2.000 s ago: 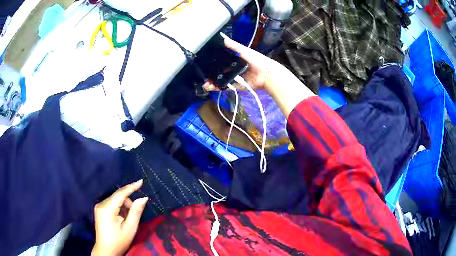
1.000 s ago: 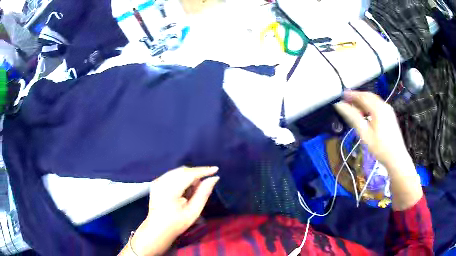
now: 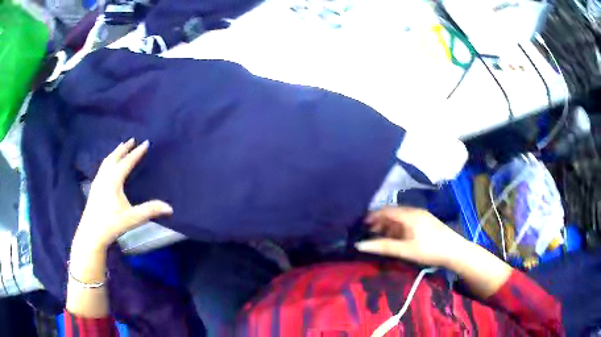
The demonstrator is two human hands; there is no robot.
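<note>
A navy garment [image 3: 263, 148] lies spread across the white table and hangs over its left and front edges. A pale cloth piece [image 3: 435, 155] shows at its right end. My left hand [image 3: 118, 204] is at the garment's left part, fingers spread, holding nothing. My right hand [image 3: 422, 240] is at the garment's front right edge, fingers curled and thumb apart. Dark cloth shows between them, but blur hides whether it is gripped.
Green-handled scissors [image 3: 461, 52] lie on the table [image 3: 356, 59] at the back right, near dark cords. A white earphone cord [image 3: 412, 293] runs over my red sleeve and lap. A clear-purplish plastic bag [image 3: 530, 204] is at right. Something green [image 3: 20, 59] is at far left.
The phone my right hand held is out of sight. That hand has moved from the table's right end to the garment edge. My left hand has moved left and its fingers have spread. The view has shifted left.
</note>
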